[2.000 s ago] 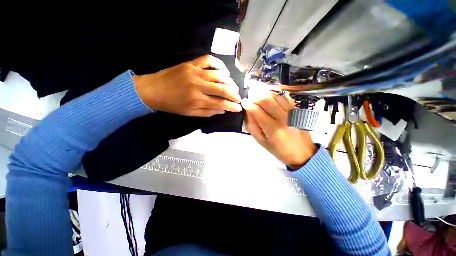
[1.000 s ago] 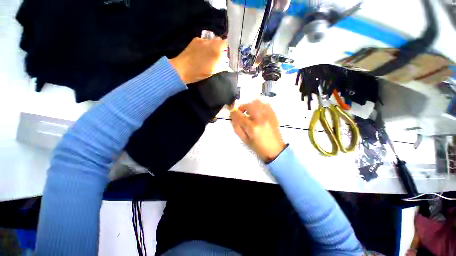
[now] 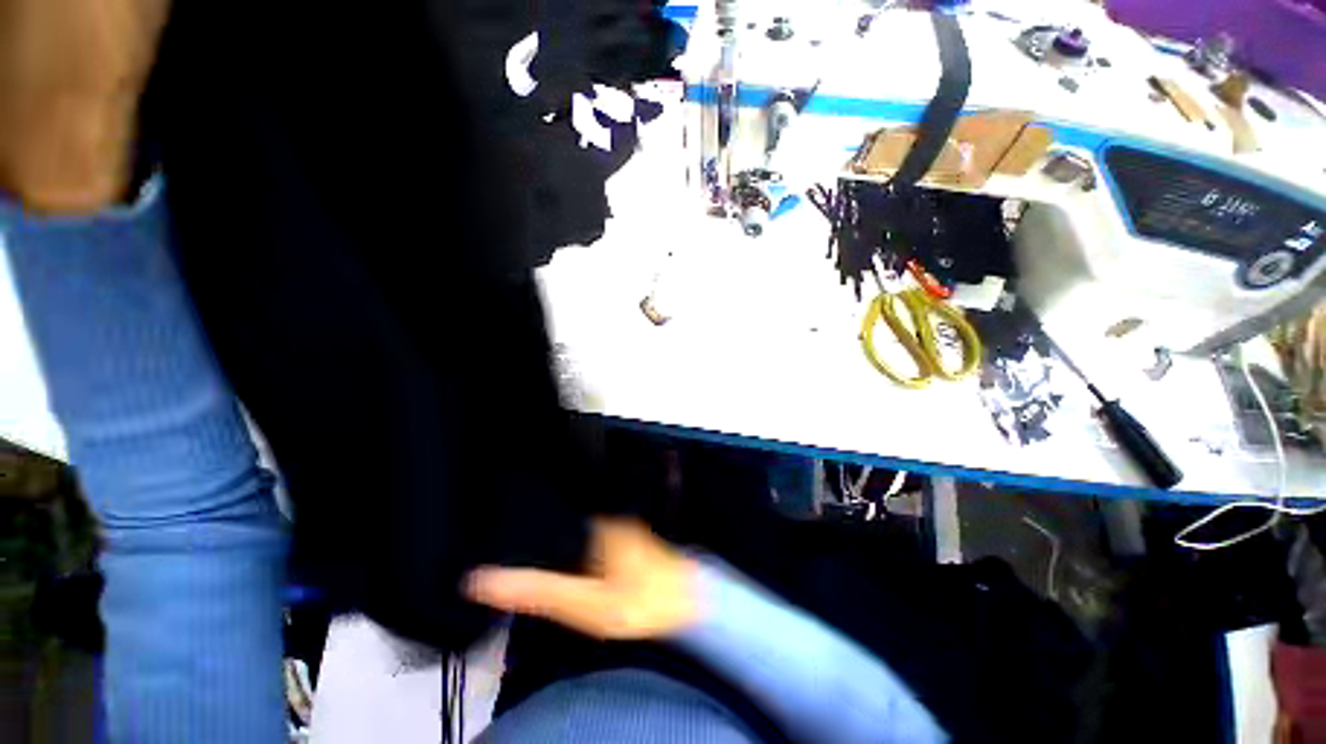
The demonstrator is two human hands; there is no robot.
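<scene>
A large black garment panel (image 3: 364, 320) is raised close to the camera and hangs from the top edge down past the table's front edge. My left hand (image 3: 73, 102) is large and blurred at the top left, against the panel's left side. Its fingers are cut off or hidden, but the raised cloth appears to hang from it. My right hand (image 3: 618, 584) is blurred at the panel's lower right, below the table edge, fingers spread against the cloth. Whether it grips the cloth is unclear.
The sewing machine (image 3: 1076, 269) stands behind. Right of the panel are yellow-handled scissors (image 3: 921, 337), black strips (image 3: 858, 233), a crinkled plastic bag (image 3: 1022, 390) and a black-handled tool (image 3: 1137, 443). A black pile (image 3: 575, 196) with white pieces lies behind the panel.
Both hands have left the needle area. The left hand rose to the upper left and the black panel came up off the table with it. The right hand moved down below the table edge.
</scene>
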